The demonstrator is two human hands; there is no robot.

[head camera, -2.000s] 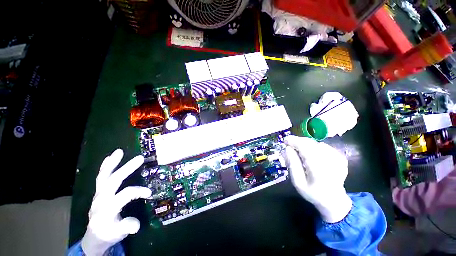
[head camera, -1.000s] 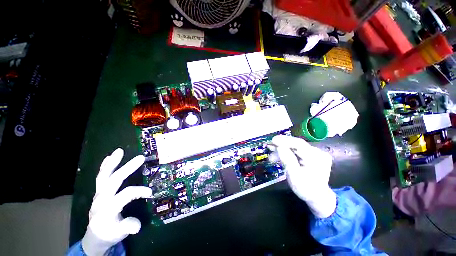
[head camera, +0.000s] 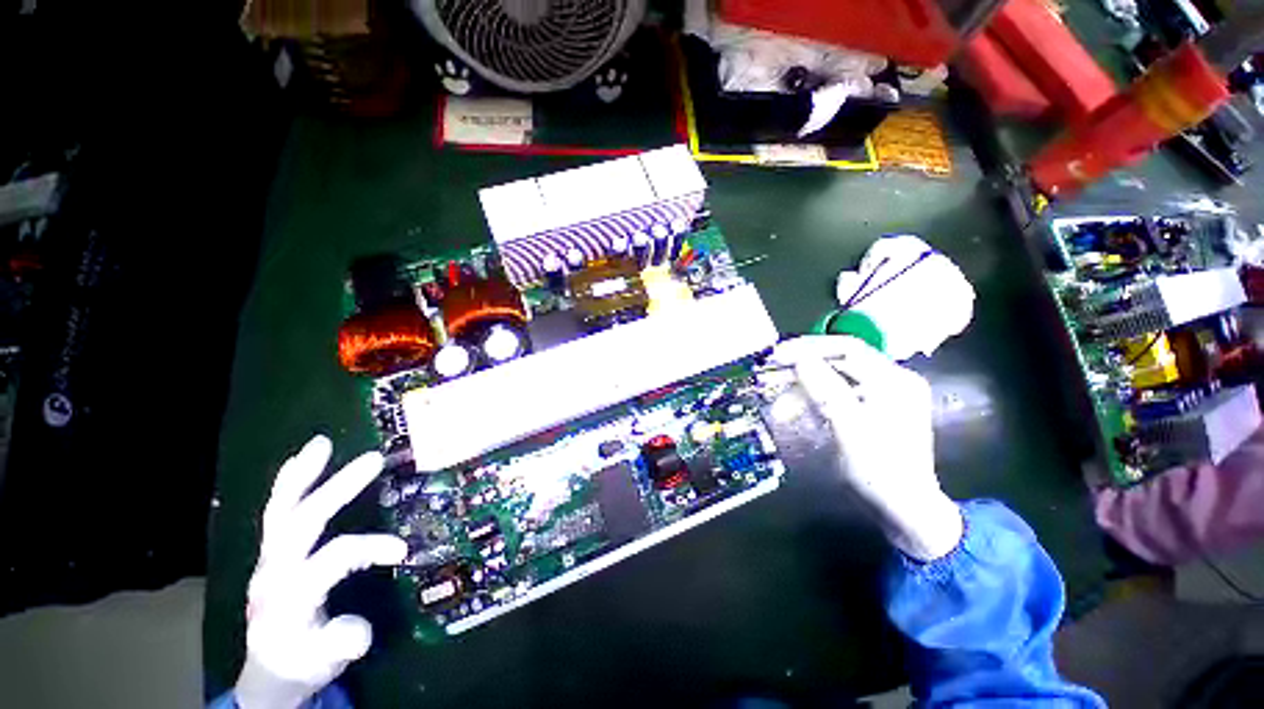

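A green power supply board (head camera: pixel 555 526) lies tilted on the mat, with a long silver-white heatsink (head camera: pixel 596 377) across it, a finned heatsink block (head camera: pixel 596 208) at its back edge and two copper-red coils (head camera: pixel 385 342) at back left. My left hand (head camera: pixel 312 575), white-gloved, has its fingers apart at the board's left edge; contact is unclear. My right hand (head camera: pixel 880 429), white-gloved, pinches a thin dark stick (head camera: pixel 843 374); its fingertips are at the right end of the long heatsink. The stick's tip cannot be made out. A green cup (head camera: pixel 854 328) is partly hidden behind this hand.
A white wipe (head camera: pixel 912 294) with thin dark sticks over it lies beside the cup. A fan (head camera: pixel 534 35) and a black parts bin (head camera: pixel 776 118) stand at the back. Red trays (head camera: pixel 1130 118) are at back right. Another board (head camera: pixel 1157 346) and a pink sleeve (head camera: pixel 1178 519) are at right.
My right hand has moved from over the board's right part towards the heatsink's right end and now covers part of the cup. My left hand stays at the left edge. The view has shifted slightly.
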